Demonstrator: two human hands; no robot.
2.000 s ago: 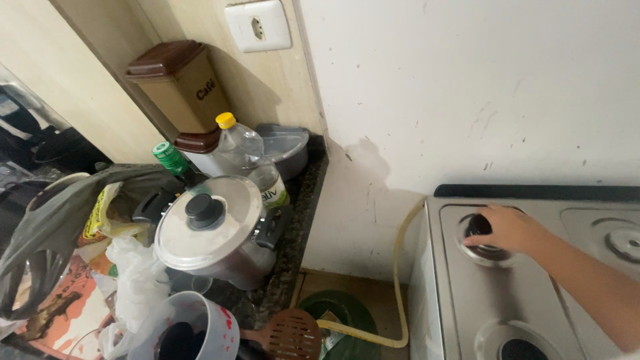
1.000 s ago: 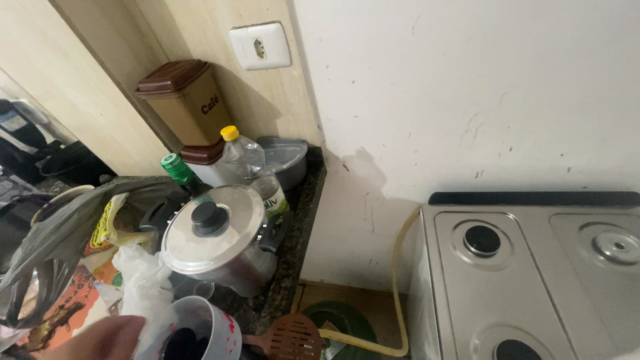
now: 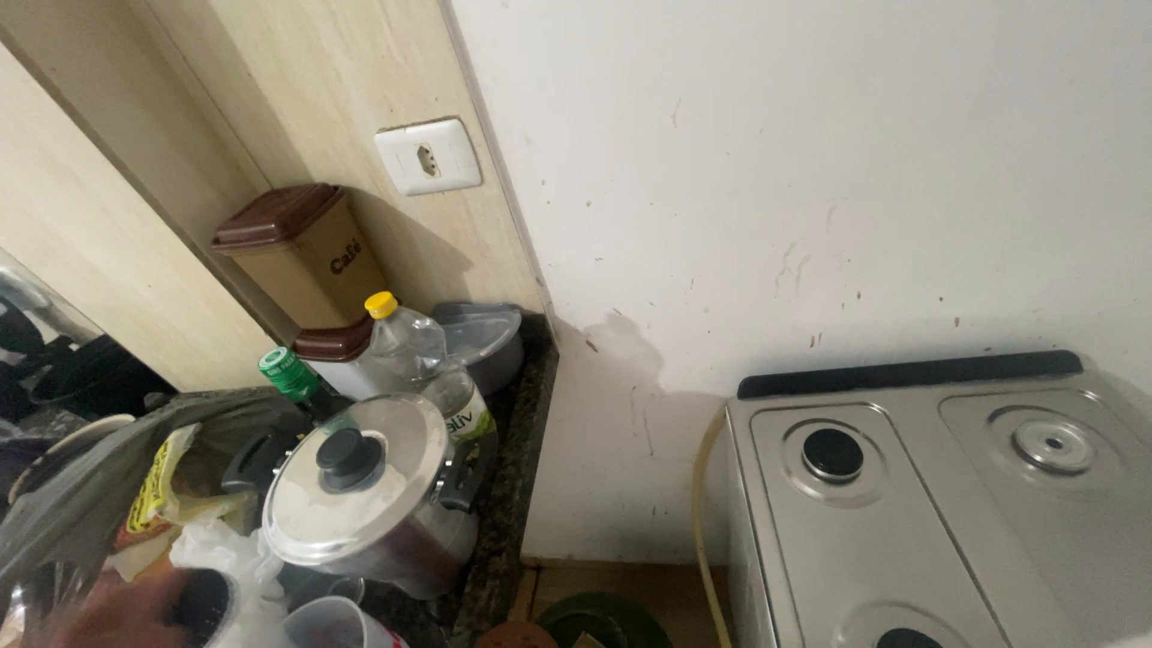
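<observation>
My left hand (image 3: pixel 117 612), blurred at the bottom left, has a dark rounded object (image 3: pixel 200 605) at its fingers, seemingly held; the blur hides the exact grip. Right beside it are a white plastic bag (image 3: pixel 225 553) and a translucent plastic tub (image 3: pixel 337 625), cut off by the lower edge. My right hand is out of view. On the steel gas stove (image 3: pixel 864 576), a black burner cap (image 3: pixel 832 454) sits on the back left burner. The back right burner (image 3: pixel 1053 447) shows bare metal without a black cap. Part of another black cap (image 3: pixel 907 639) shows at the bottom.
A lidded pot (image 3: pixel 360 486) stands near the edge of the dark stone counter (image 3: pixel 513 450). Behind it are a green-capped bottle (image 3: pixel 292 378), a yellow-capped plastic bottle (image 3: pixel 405 342), a coffee canister (image 3: pixel 310 270) and a grey basin (image 3: pixel 486 346). A yellow hose (image 3: pixel 706 513) runs beside the stove.
My right hand, on the back left burner's black cap two seconds ago, has left the view. My left hand came in at the bottom left and now shows with a dark object.
</observation>
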